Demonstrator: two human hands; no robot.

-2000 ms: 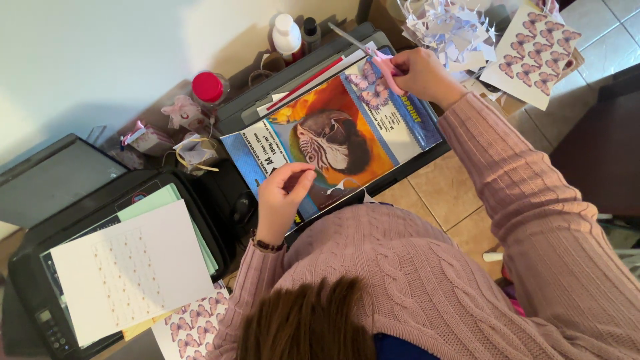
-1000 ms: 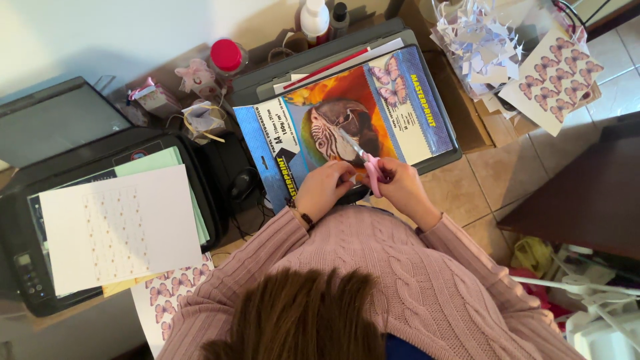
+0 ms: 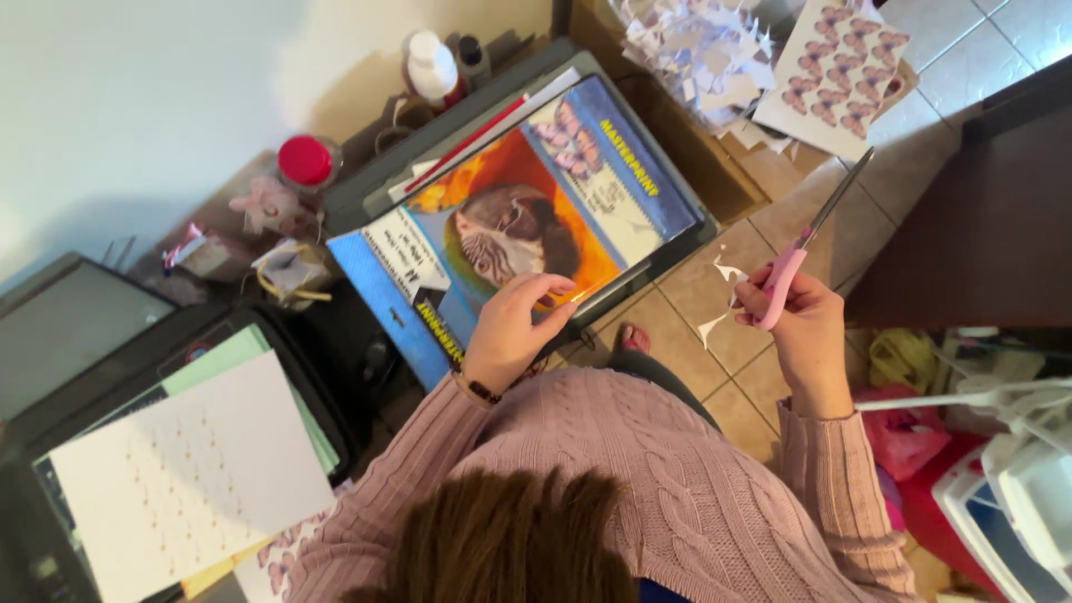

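Observation:
My right hand [image 3: 800, 327] is out over the tiled floor, holding pink-handled scissors [image 3: 785, 280] with the blades pointing up and away. A thin, jagged white paper scrap [image 3: 712, 322] hangs at its fingertips. My left hand [image 3: 523, 327] is over the lower edge of a photo paper pack [image 3: 603, 209] with a parrot picture, thumb and forefinger apart; whether a tiny piece lies at the fingertips is unclear. Pinkish paper butterflies [image 3: 569, 142] lie on the pack's upper part.
Paper scraps [image 3: 699, 59] fill a clear bag beside a printed butterfly sheet [image 3: 829, 75] at the upper right. A printer [image 3: 335, 402] with papers stands left. Behind are a red-lidded jar [image 3: 306, 161] and a white bottle [image 3: 432, 67]. Dark furniture [image 3: 963, 209] is at right.
The scissors were over the pack, close to my left hand, one second ago. My right hand has moved right with them, and a paper scrap now hangs from it. My hands have parted.

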